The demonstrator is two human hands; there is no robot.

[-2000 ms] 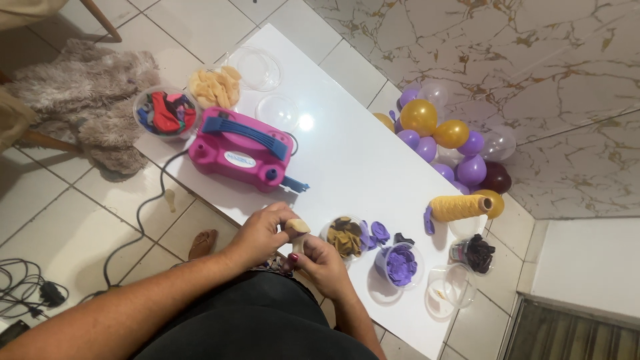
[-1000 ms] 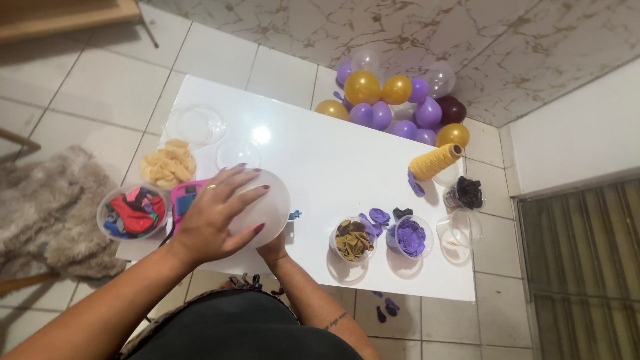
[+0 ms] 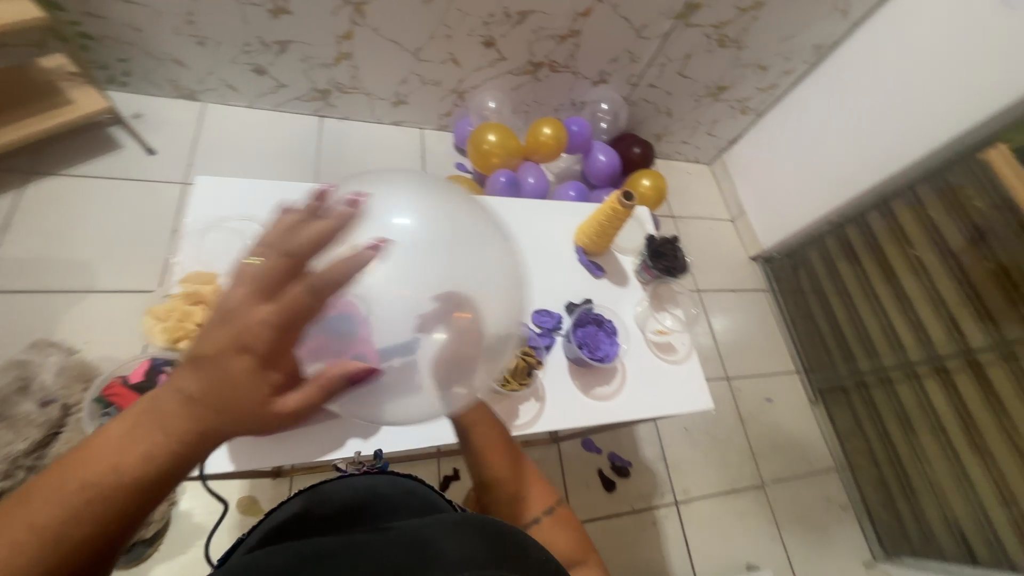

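A large translucent whitish balloon [image 3: 424, 264], inflated, hangs over the left half of the white table [image 3: 640, 384]. My left hand [image 3: 280, 312] lies with spread fingers against the balloon's left side. Behind and under the balloon is my right hand [image 3: 456, 344], seen blurred through it; its fingers cannot be made out, nor whether they hold the neck. The pink electric balloon inflator [image 3: 340, 336] shows faintly through the balloon. Right of the balloon are a cup of gold balloons [image 3: 520, 370] and a cup of purple balloons [image 3: 594, 336].
A yellow cone of string [image 3: 606, 224], a cup of black balloons [image 3: 664, 258] and a clear lid [image 3: 668, 332] are at the right. Cream balloons [image 3: 184, 312] and a tub of colored balloons [image 3: 132, 388] lie left. Inflated balloons [image 3: 520, 168] sit by the wall. A black cable [image 3: 210, 512] hangs below.
The balloon was small and limp in my hands two seconds ago; it was inflated one second ago and is bigger now. My left hand has stayed against it. The view has turned.
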